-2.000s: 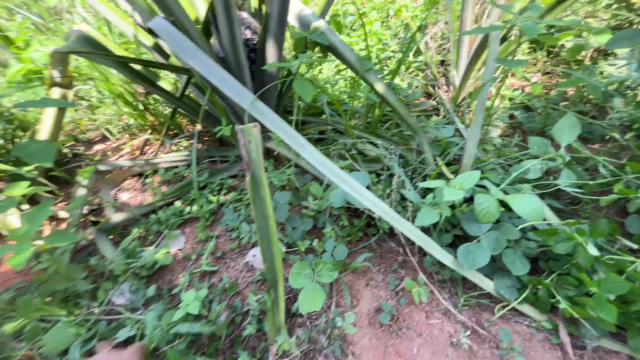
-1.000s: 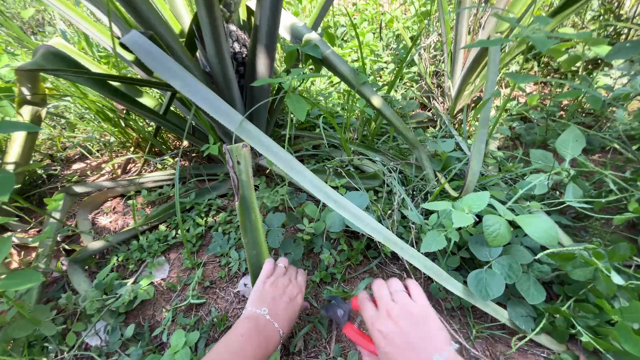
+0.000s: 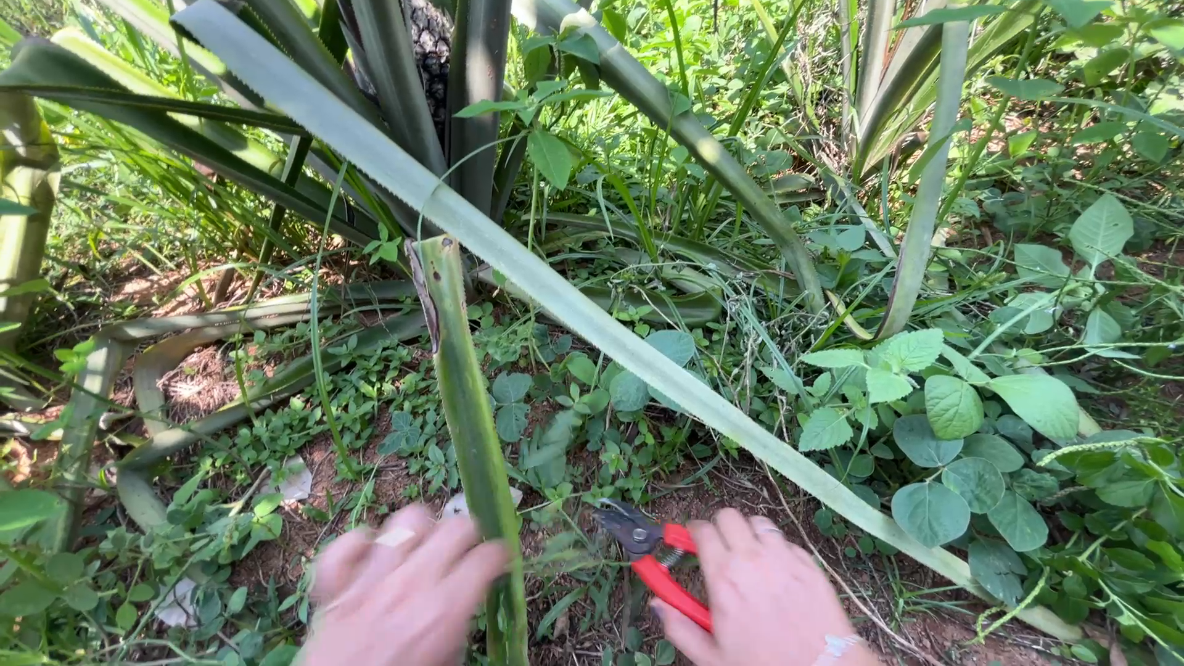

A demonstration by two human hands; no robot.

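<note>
Red-handled pruning shears [image 3: 661, 569] with dark blades lie in my right hand [image 3: 763, 592], whose fingers are around the handles; the blades point up and left. My left hand [image 3: 407, 592], blurred, is over the lower left edge of a green cut leaf piece [image 3: 467, 407], its fingers spread; whether it grips the piece is unclear. That piece stands nearly upright, with a squared, browned top end. Behind it, a long pale green leaf with toothed edges [image 3: 592, 324] slants from the upper left down to the lower right.
A large rosette plant with thick leaves [image 3: 476, 102] rises at the top around a dark, scaly stem. Bent leaves [image 3: 231, 319] lie on the ground at left. Broad-leaved weeds [image 3: 953, 407] grow at right. Another rosette plant [image 3: 888, 102] stands at the upper right.
Both hands have come into view since the oldest frame, with the red shears. Since one second ago, my left hand has moved left from its place on the cut leaf piece.
</note>
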